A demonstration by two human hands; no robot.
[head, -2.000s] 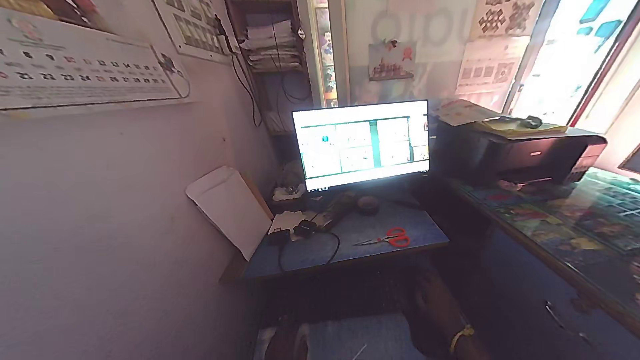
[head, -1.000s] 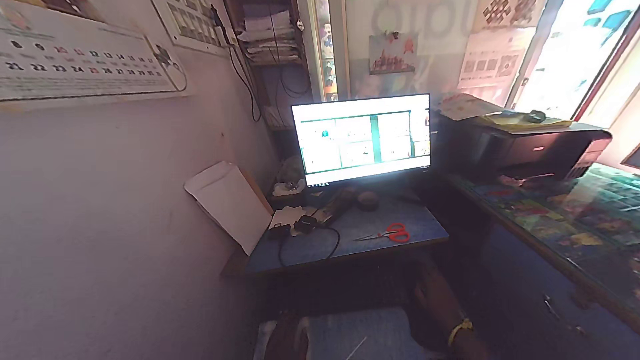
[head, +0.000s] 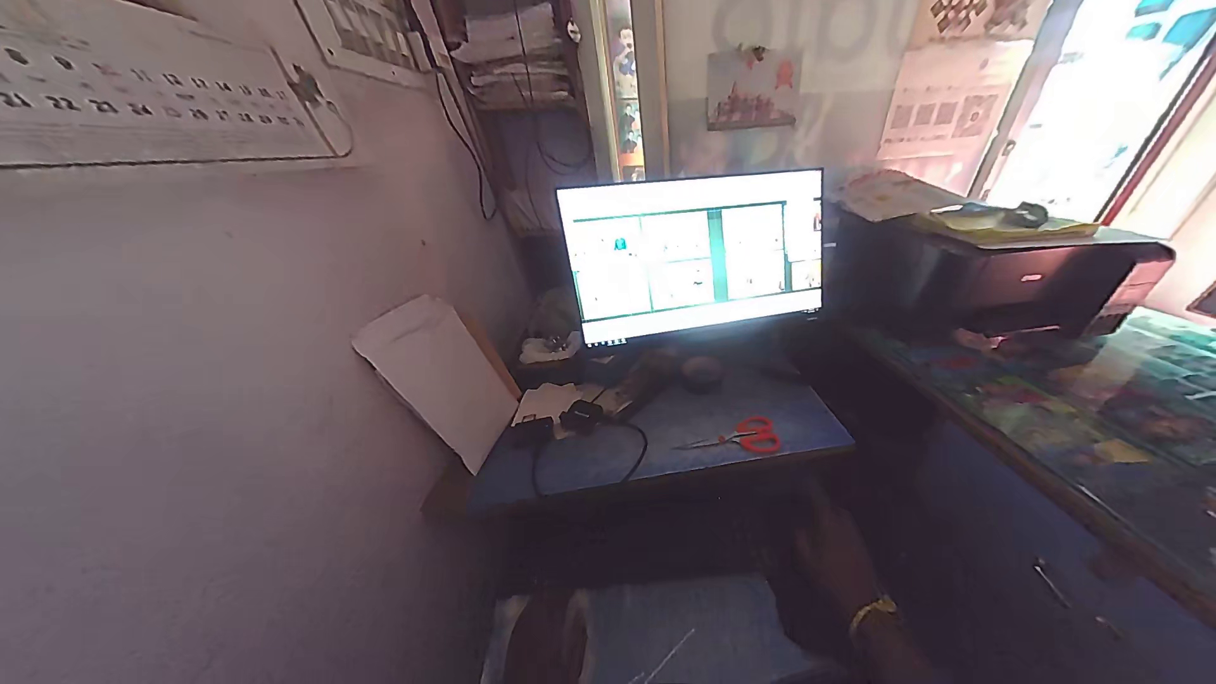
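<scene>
My right hand (head: pixel 836 546), with a yellow band at the wrist, reaches into the dark space below the front edge of the blue desk (head: pixel 703 437); its fingers are lost in shadow. At the bottom left, my left hand (head: pixel 546 641) shows only as a dark shape beside a pale blue surface (head: pixel 684 622). What either hand touches cannot be made out. Above my right hand, scissors with orange handles (head: pixel 758 435) lie on the desk. A black cable (head: pixel 641 451) with dark connectors (head: pixel 581 415) lies left of them. A lit monitor (head: pixel 698 256) stands behind.
White sheets or a folder (head: pixel 437 380) lean on the left wall. To the right, a black printer (head: pixel 1026 280) bearing papers (head: pixel 1007 226) stands on a glass-topped counter (head: pixel 1073 418). Stacked papers (head: pixel 518 57) fill a shelf at the back. A calendar (head: pixel 161 95) hangs at the upper left.
</scene>
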